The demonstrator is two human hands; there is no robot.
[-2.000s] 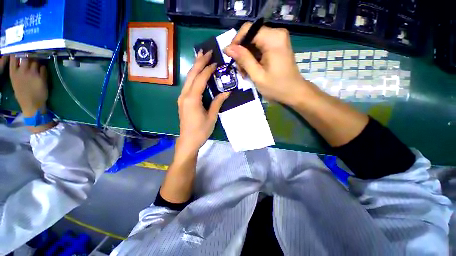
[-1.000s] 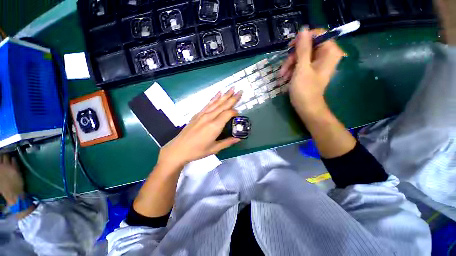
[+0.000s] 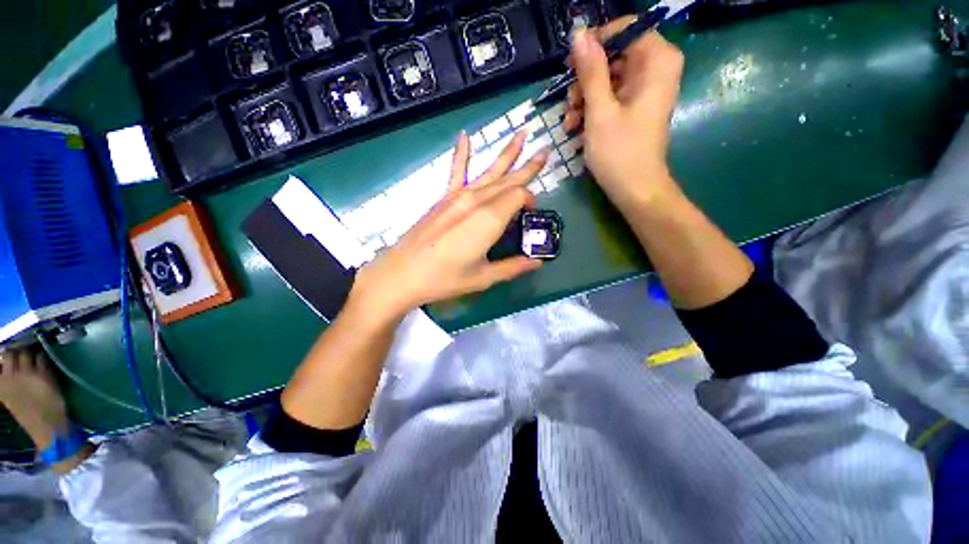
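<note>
My right hand (image 3: 627,112) holds dark tweezers (image 3: 627,37) with a pale end; their tips are at the top edge of the liner sheet. The sheet of pale adhesive pads (image 3: 398,207) lies slanted on the green mat. My left hand (image 3: 452,234) lies over the sheet, fingers spread and pressing on it. A small black watch case (image 3: 540,235) with a shiny inside sits between its thumb and forefinger, against the hand. A black sheet (image 3: 303,255) partly covers a white card (image 3: 423,332), which passes under my left forearm.
A black blister tray (image 3: 202,151) with watch cases spans the top. At left are an orange-framed fixture (image 3: 210,260) holding a black watch item, a white paper square (image 3: 132,155), a blue machine (image 3: 58,213) and cables. A neighbour's hand (image 3: 32,393) is lower left, another person's sleeve (image 3: 882,255) at right.
From two seconds ago, both hands have left the white card for the pad sheet, and the tweezers have left the watch case. Since one second ago, the left fingers have spread; the view has shifted slightly.
</note>
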